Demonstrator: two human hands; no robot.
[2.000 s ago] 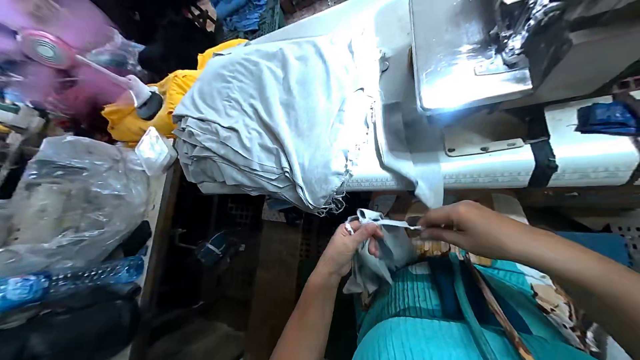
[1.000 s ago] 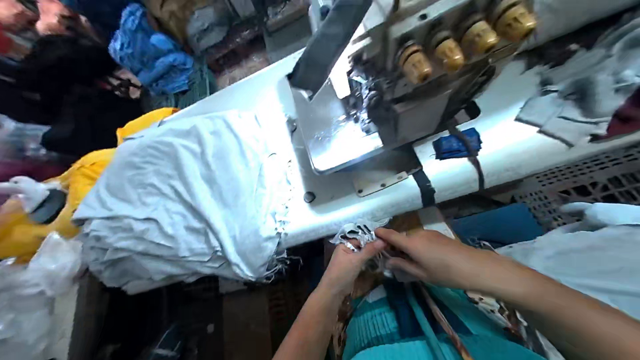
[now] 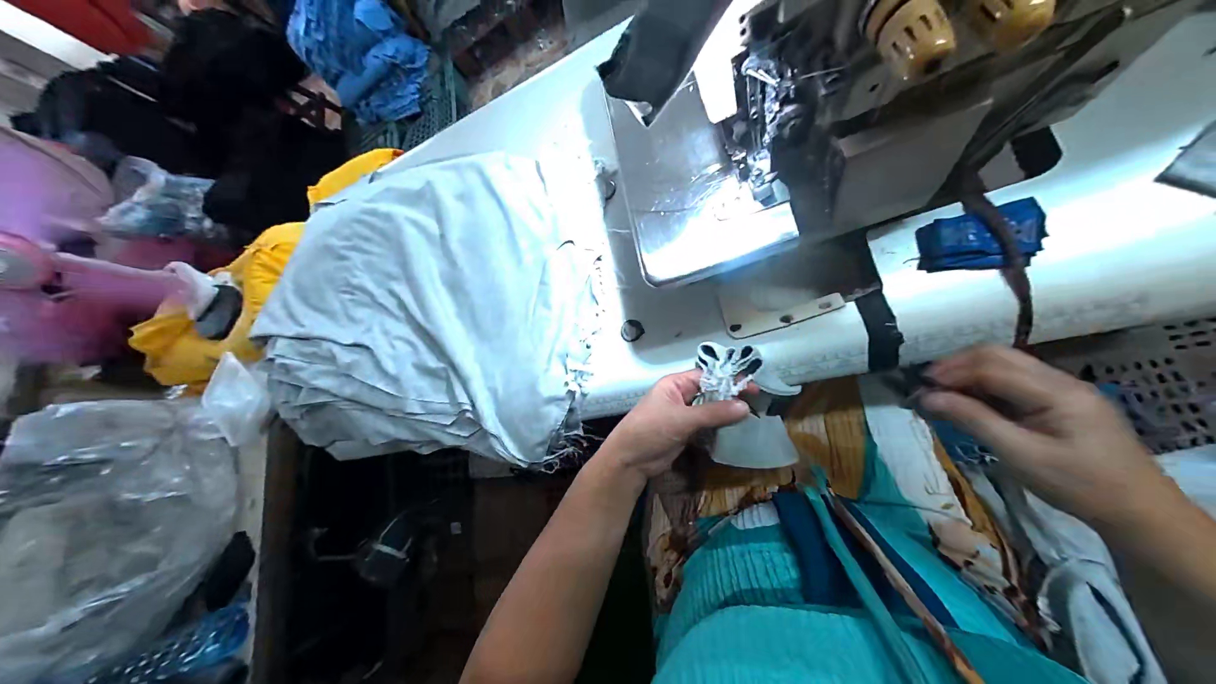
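Observation:
My left hand (image 3: 679, 423) pinches a gathered bundle of pale fabric pieces (image 3: 755, 442) with looped, frayed ends, just off the front edge of the sewing table (image 3: 632, 375). To its right, my right hand (image 3: 1016, 408) is blurred, its fingertips closed on a small dark object (image 3: 907, 382) that I cannot make out. Behind the hands stands an industrial sewing machine (image 3: 826, 123) with its bright metal plate (image 3: 689, 209). A stack of light grey cloth pieces (image 3: 408, 304) with frayed edges lies on the table, left of the machine.
A folded blue cloth (image 3: 983, 237) lies on the table under a brown strip (image 3: 1002, 256). Yellow fabric (image 3: 261, 294) and a clear plastic bag (image 3: 114, 532) are at the left. A perforated crate (image 3: 1159, 370) stands at the right, and blue fabric (image 3: 361, 57) at the back.
My right hand was at the bundle beside my left hand and is now apart from it, to the right, with a dark object. The view has shifted.

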